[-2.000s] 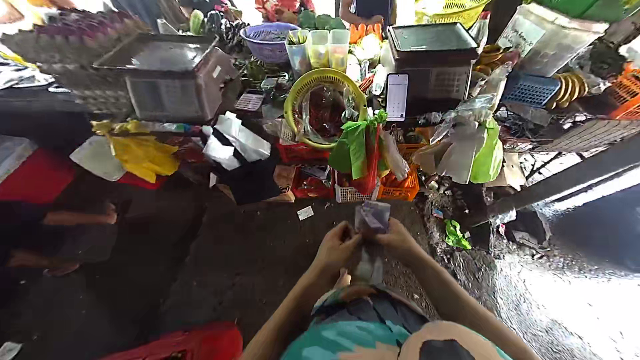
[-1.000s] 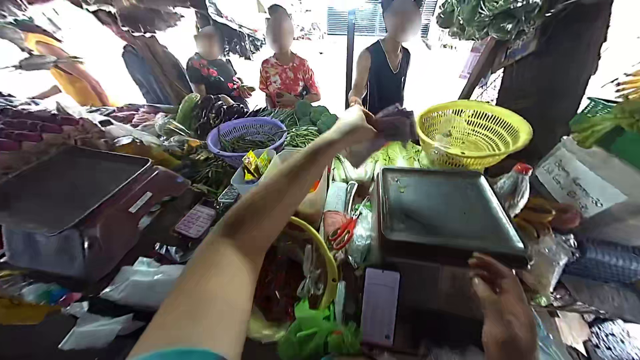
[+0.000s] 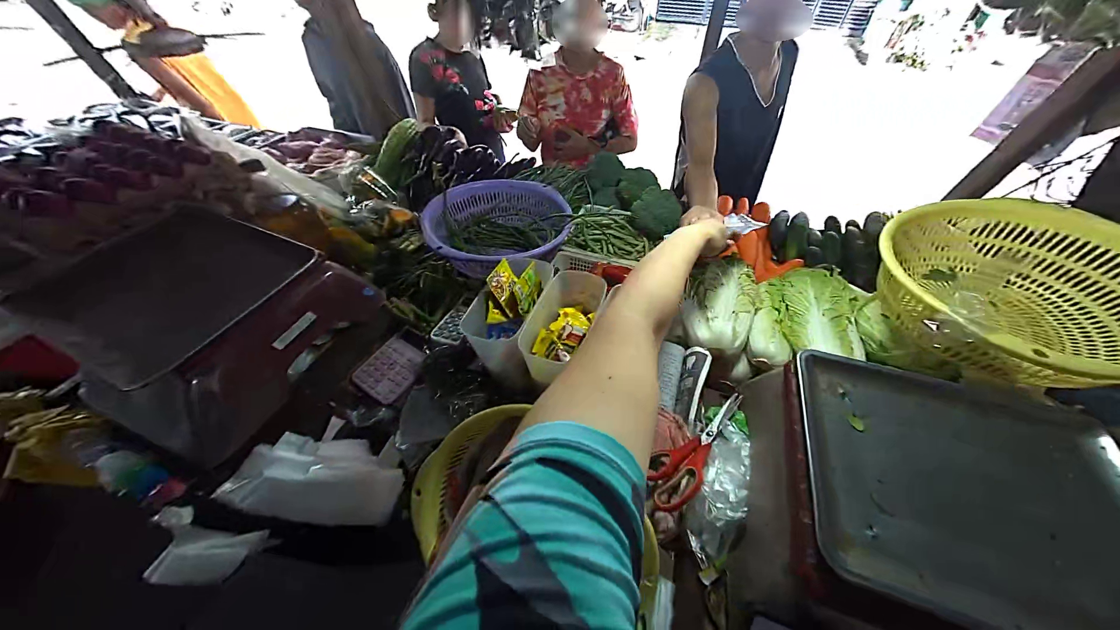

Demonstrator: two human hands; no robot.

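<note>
My left hand [image 3: 712, 234] is stretched far over the vegetables, its fingers closed on a small, thin, pale item [image 3: 742, 224] that sticks out to the right; whether it is paper or plastic I cannot tell. Against it lies the hand of a person in a dark sleeveless top [image 3: 738, 114]. Orange carrots [image 3: 759, 249] and napa cabbages [image 3: 809, 311] lie just beyond and below my hand. My right hand is out of view.
Red-handled scissors [image 3: 682, 472] lie right of my sleeve. A metal-topped weighing scale [image 3: 954, 490] and a yellow basket [image 3: 1006, 289] stand at right, another scale [image 3: 166, 297] at left. A purple basket [image 3: 494, 223] and plastic tubs [image 3: 560, 319] flank my forearm.
The view has risen from my lap to the stall front. My hands were together low down; then the left reached out with a purplish item. My right hand has left the view.
</note>
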